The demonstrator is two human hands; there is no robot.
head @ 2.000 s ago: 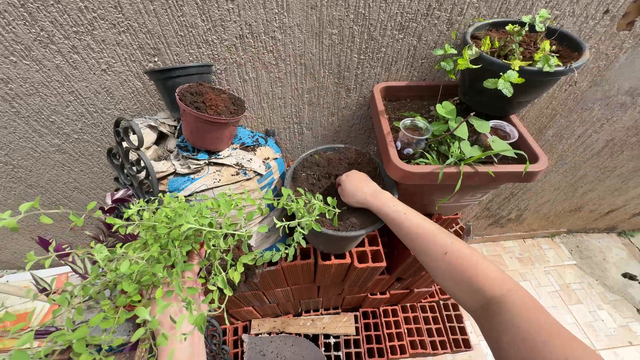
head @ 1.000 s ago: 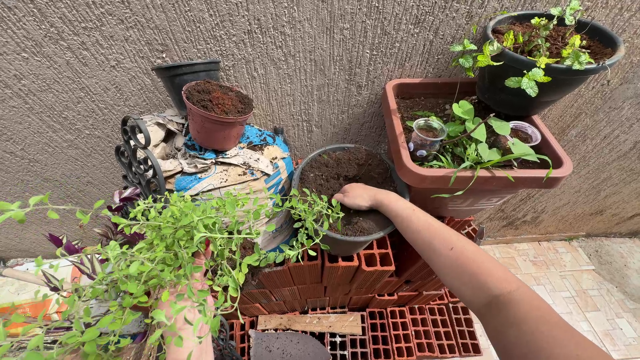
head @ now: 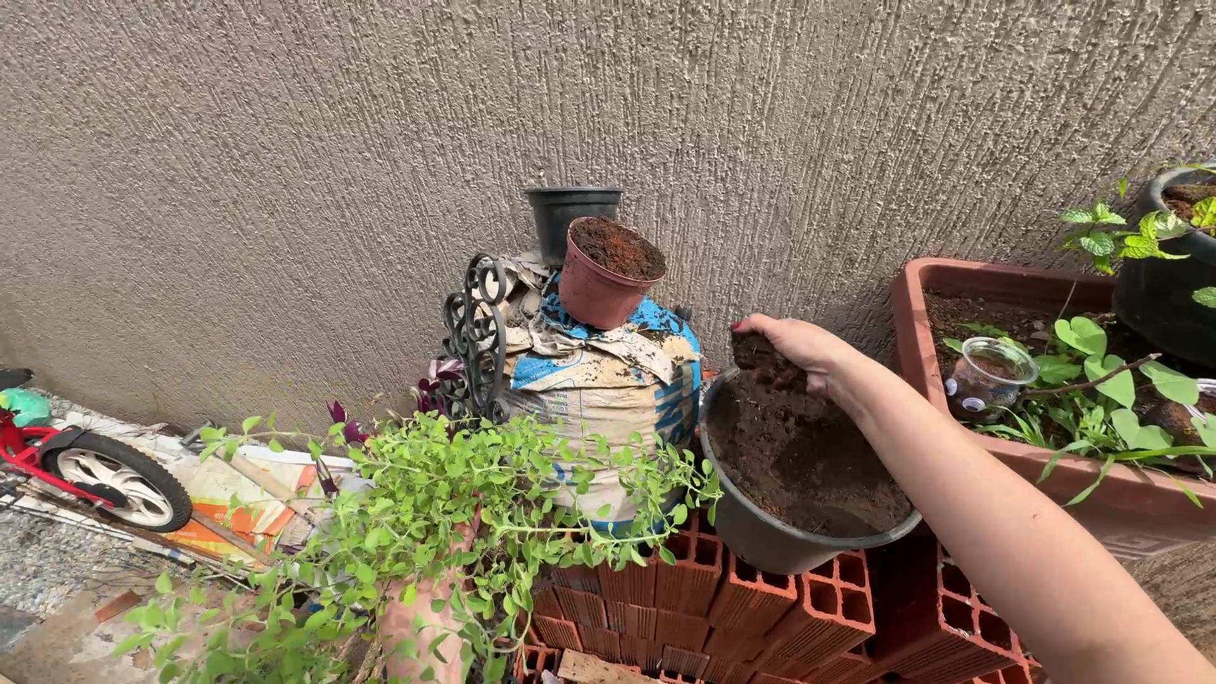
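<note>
My right hand (head: 793, 350) holds a clump of dark soil (head: 763, 359) above the left rim of a grey plastic pot (head: 760, 532) filled with soil. A hollow shows in the soil beneath my arm. Leafy green stems (head: 494, 475) spread over my left hand (head: 456, 551), which is mostly covered; whether its fingers grip the plant is hidden. A small reddish-brown pot of soil (head: 608, 275) sits tilted on a soiled sack (head: 608, 399), with a black pot (head: 573, 214) behind it.
Hollow clay bricks (head: 703, 579) support the grey pot. A brown rectangular planter (head: 917, 351) with plants and a clear plastic cup (head: 990, 375) stands right. Black scrolled ironwork (head: 475, 332) touches the sack's left side. A textured wall (head: 332, 190) rises behind; a red bicycle's wheel (head: 123, 480) lies left.
My right hand has risen from the soil in the grey pot and now holds a clump over its rim. The view has turned left.
</note>
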